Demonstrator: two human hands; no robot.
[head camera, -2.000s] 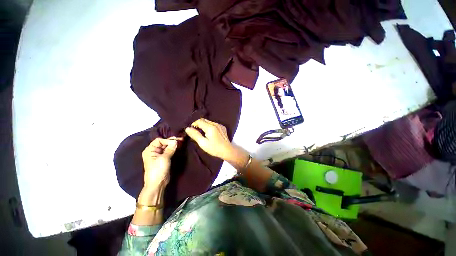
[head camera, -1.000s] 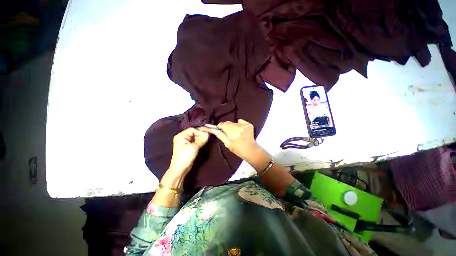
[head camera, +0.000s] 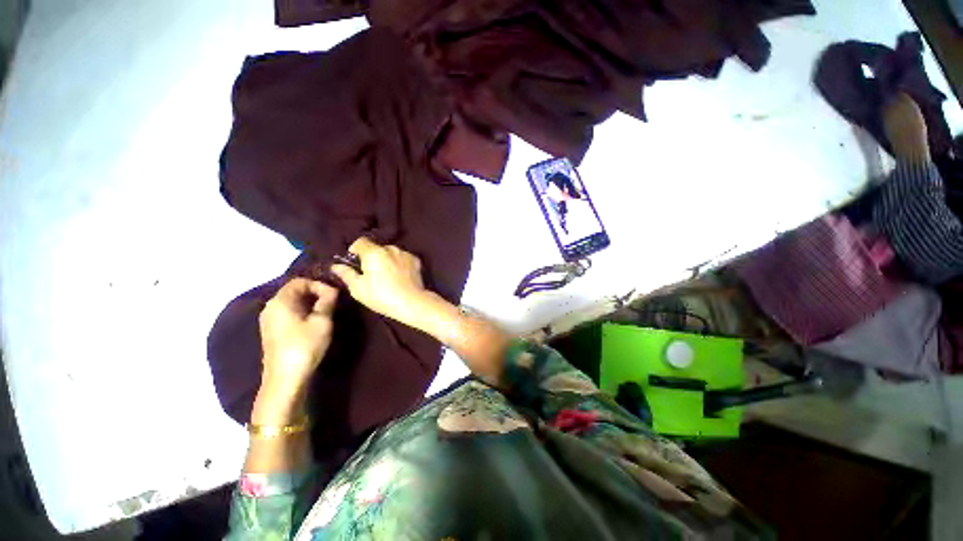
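A dark maroon garment (head camera: 317, 137) lies spread on the white table in front of me. My left hand (head camera: 296, 330) is at its lower middle, fingertips pinched together on the cloth. My right hand (head camera: 382, 280) is just to the right and slightly above, thumb and fingers closed around a small dark tool (head camera: 346, 261), likely thread snips, mostly hidden in the hand. Its tip points left at the cloth. Any thread between the hands is too fine to tell.
A heap of maroon garments (head camera: 591, 42) lies at the far side. A smartphone (head camera: 569, 209) with a wrist strap (head camera: 543, 280) lies right of the garment. A green box (head camera: 672, 380) is below the table edge. Another person's striped sleeve (head camera: 917, 217) and hand (head camera: 906, 129) are at the far right.
The view has shifted, so the table contents sit further left. My hands have moved slightly apart, the right one a little farther up the cloth. Another person's hand now shows at the far right.
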